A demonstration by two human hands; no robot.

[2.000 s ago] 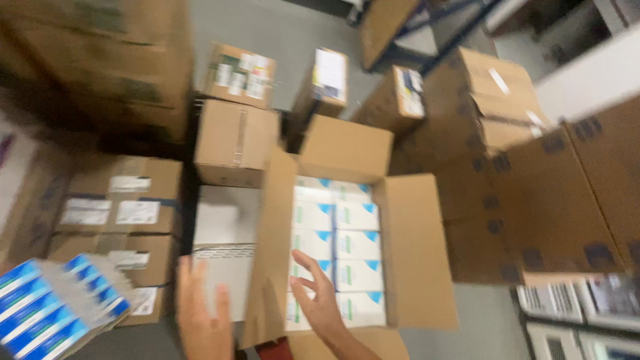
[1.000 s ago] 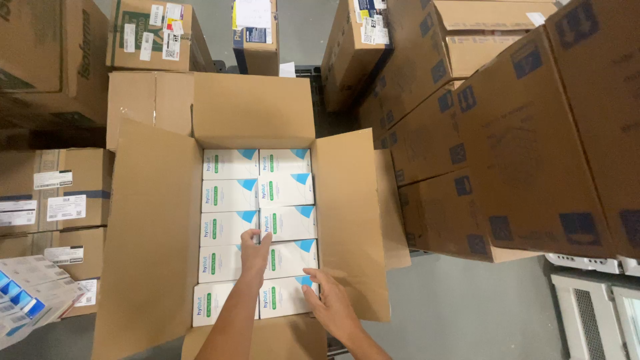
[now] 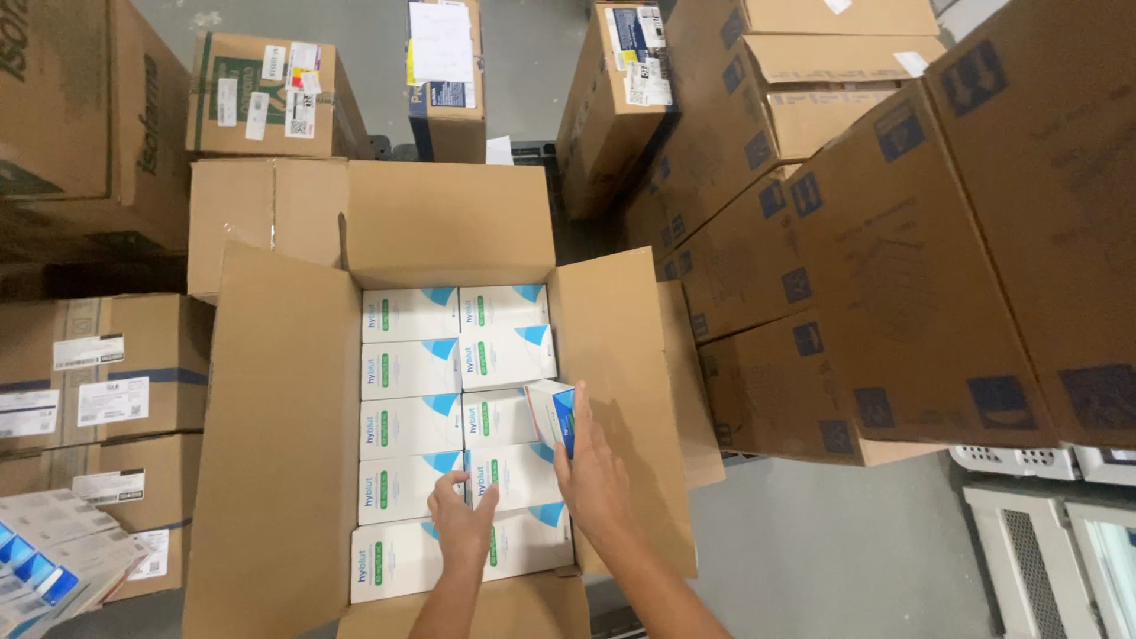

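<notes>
An open cardboard carton (image 3: 448, 217) with its flaps spread holds two columns of small white cartons (image 3: 408, 370) with blue corners and green marks. My right hand (image 3: 593, 461) grips one small white and blue carton (image 3: 552, 413), tilted over the right column near the right flap. My left hand (image 3: 463, 524), fingers apart, is over the lower middle of the packed cartons, thumb and index finger spread. It seems to hold nothing; whether its fingertips touch the cartons beneath cannot be told.
Tall stacks of brown cartons (image 3: 896, 248) rise on the right. Labelled cartons (image 3: 142, 399) are stacked at the left, with blue and white small boxes (image 3: 53, 559) at the lower left. More cartons (image 3: 448, 124) stand beyond the open one. White slotted plastic items (image 3: 1021, 550) are at the lower right.
A small white and blue carton is now in my right hand; one second ago that hand was lower, at the carton's right side, with none visible in it. My left hand has moved down.
</notes>
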